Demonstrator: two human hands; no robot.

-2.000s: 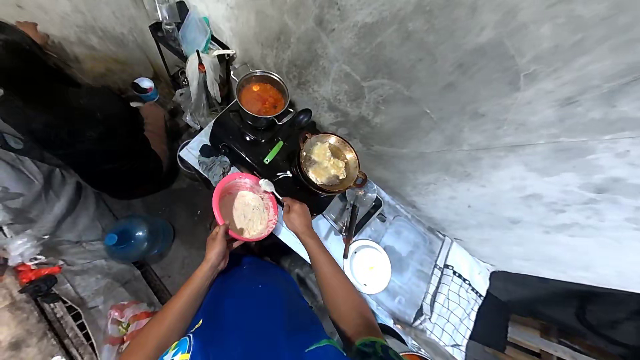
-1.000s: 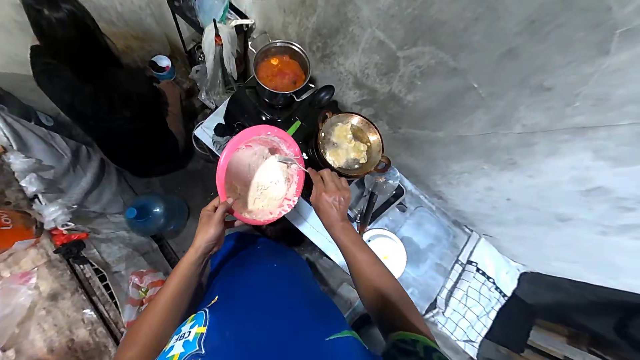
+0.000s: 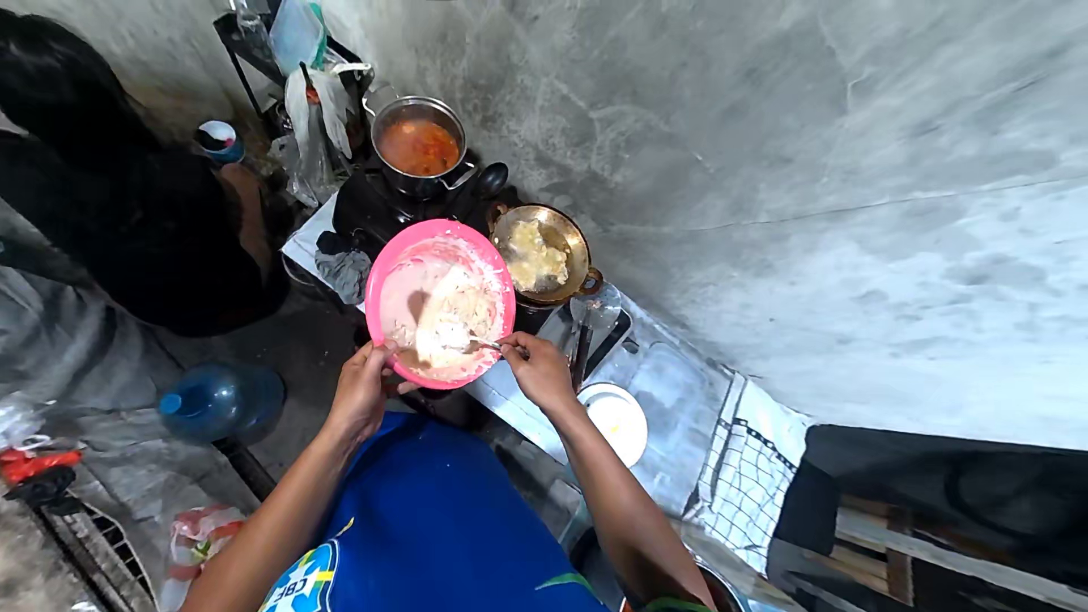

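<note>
My left hand (image 3: 364,387) grips the near-left rim of a pink plastic bowl (image 3: 382,280), which is tilted so its inside shows pale, thick batter (image 3: 450,319). A metal spoon (image 3: 486,342) is pinched in my right hand (image 3: 535,365) at the bowl's near-right rim, its head down in the batter. Just right of the bowl, a frying pan (image 3: 580,246) holds pale battered food (image 3: 534,255) in oil. Behind the bowl a metal pot (image 3: 416,104) of orange-red, soupy food (image 3: 418,147) stands on the black stove (image 3: 361,208).
A black ladle (image 3: 491,180) lies between pot and pan. A white plate (image 3: 614,423) and utensils (image 3: 582,344) are on the counter at right. A grey cloth (image 3: 344,272) lies at the stove's left edge. A person (image 3: 127,195) sits at left, near a blue water jug (image 3: 223,402).
The spoon has gone from above the bowl's far side, two seconds ago, to its near-right side, with my right hand at the rim. My left hand has kept hold of the bowl.
</note>
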